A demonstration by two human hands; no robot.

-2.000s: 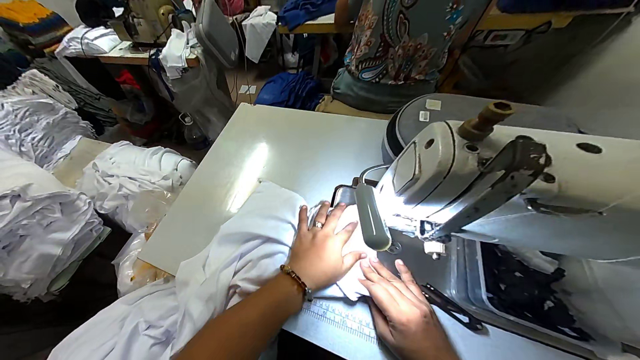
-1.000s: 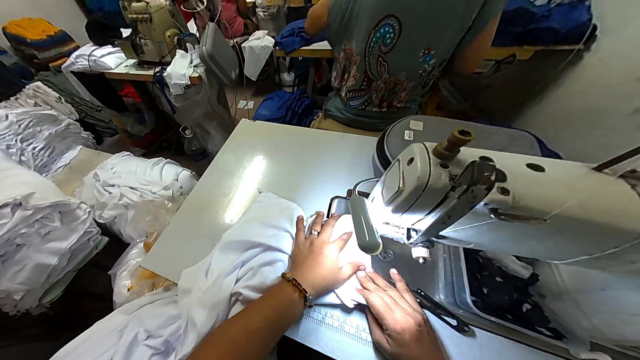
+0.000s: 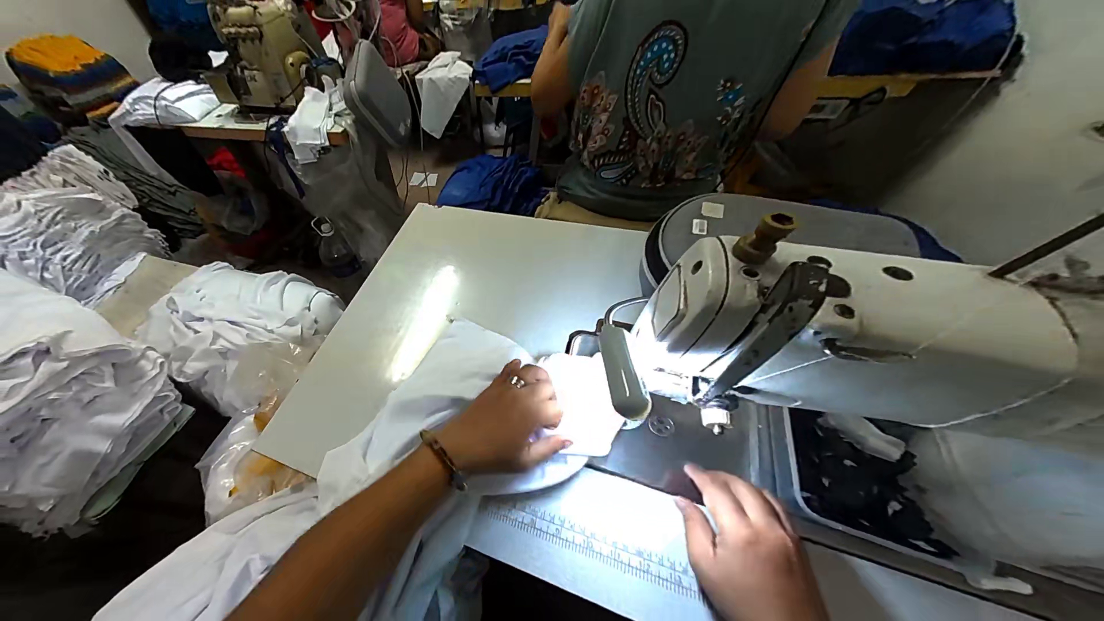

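White fabric (image 3: 466, 362) drapes over the near left part of the sewing table (image 3: 517, 259) and hangs off its front edge. My left hand (image 3: 504, 418), with a ring and a beaded bracelet, lies on the fabric with curled fingers; whether it pinches the cloth cannot be told. A lighter white piece (image 3: 582, 405) lies beside its fingertips, left of the needle area of the sewing machine (image 3: 742, 328). A small lamp (image 3: 623, 371) hangs over that piece. My right hand (image 3: 742, 535) rests at the front edge, fingers apart, holding nothing visible, right of a printed ruler scale (image 3: 604, 548).
A tray of dark scraps (image 3: 862, 483) sits right of the needle plate. White garment stacks (image 3: 78, 388) and a plastic bag (image 3: 250, 466) stand at left. Beyond the table sits a person in a patterned shirt (image 3: 664, 95). Another sewing machine (image 3: 259, 52) is at back left.
My hands, close together on the fabric before, are now apart: the left is farther left with the cloth, the right is off it. Black snips seen earlier by my right hand no longer show.
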